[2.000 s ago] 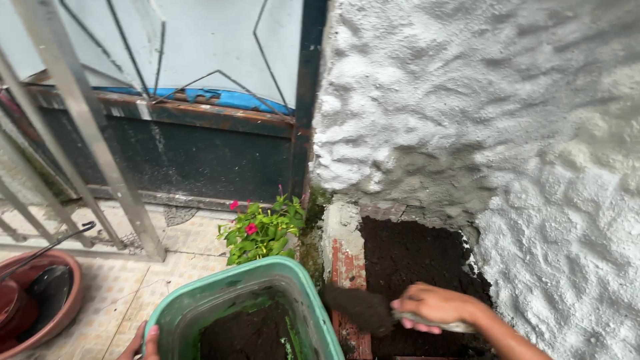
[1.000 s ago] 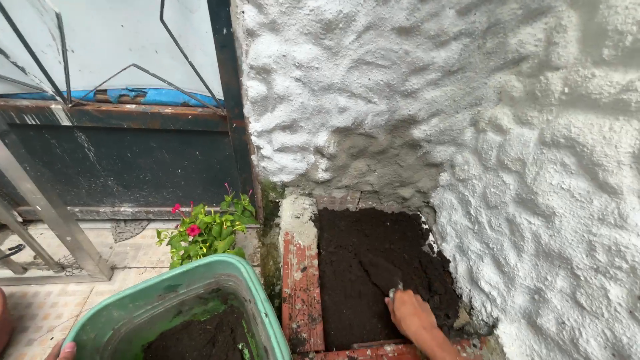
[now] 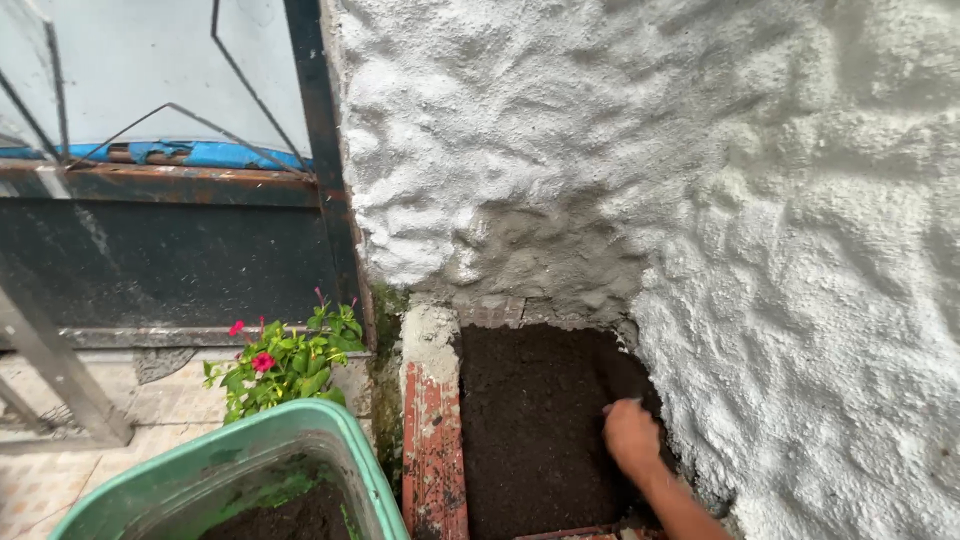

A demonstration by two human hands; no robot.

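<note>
My right hand point(image 3: 634, 439) is closed around the handle of a trowel, whose blurred dark blade point(image 3: 619, 371) lies against the dark soil point(image 3: 532, 420) near the right side of a brick-edged planter bed. At the lower left stands a green plastic tub point(image 3: 341, 420) with dark soil point(image 3: 289, 517) in its bottom and smears on its inner walls. My left hand is out of view. A red brick edge point(image 3: 433, 450), partly coated in mortar, runs between the tub and the bed.
Rough white plastered walls point(image 3: 787, 300) rise behind and right of the bed. A leafy plant with pink flowers point(image 3: 292, 364) grows behind the tub. Further left are a dark metal door point(image 3: 172, 255), a metal frame point(image 3: 64, 367) and floor tiles point(image 3: 169, 412).
My right hand has moved with the trowel from beside the tub to the bed, then toward its right side. The soil there looks more level. My left hand, earlier at the tub, has left the view.
</note>
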